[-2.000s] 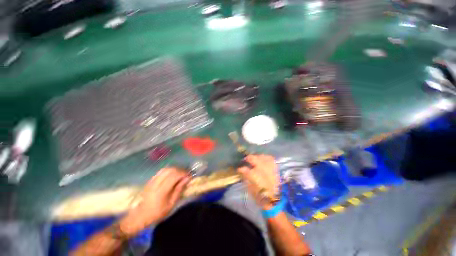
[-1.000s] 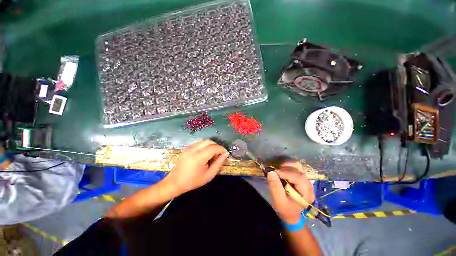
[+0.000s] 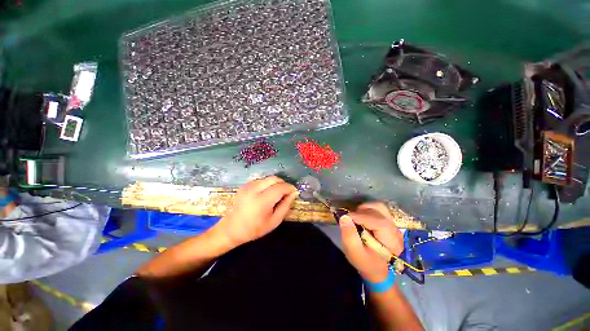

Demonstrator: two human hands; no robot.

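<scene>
My right hand (image 3: 370, 236) grips a soldering iron (image 3: 374, 243) with a yellow handle and dark grip; a blue wristband is on that wrist. The iron's thin tip points up-left to a small grey round work rest (image 3: 308, 186) at the bench edge. My left hand (image 3: 262, 205) has its thumb and fingertips pinched together at the left side of the rest. Something tiny and silvery shows at these fingertips; its shape is too small to tell. A pile of red small parts (image 3: 317, 155) and a pile of dark small parts (image 3: 257, 152) lie beyond the rest.
A large clear component tray (image 3: 236, 77) lies behind the piles. A white tub of silvery pieces (image 3: 429, 158), a black fan (image 3: 417, 84) and a soldering station (image 3: 554, 155) stand to the right. Another person's sleeve (image 3: 48, 236) is at the left. Blue bins (image 3: 453, 251) are below.
Since the blurred earliest view, the iron has come to the work rest beside my left fingertips. Over the last second both hands have stayed nearly in place; the view has shifted slightly.
</scene>
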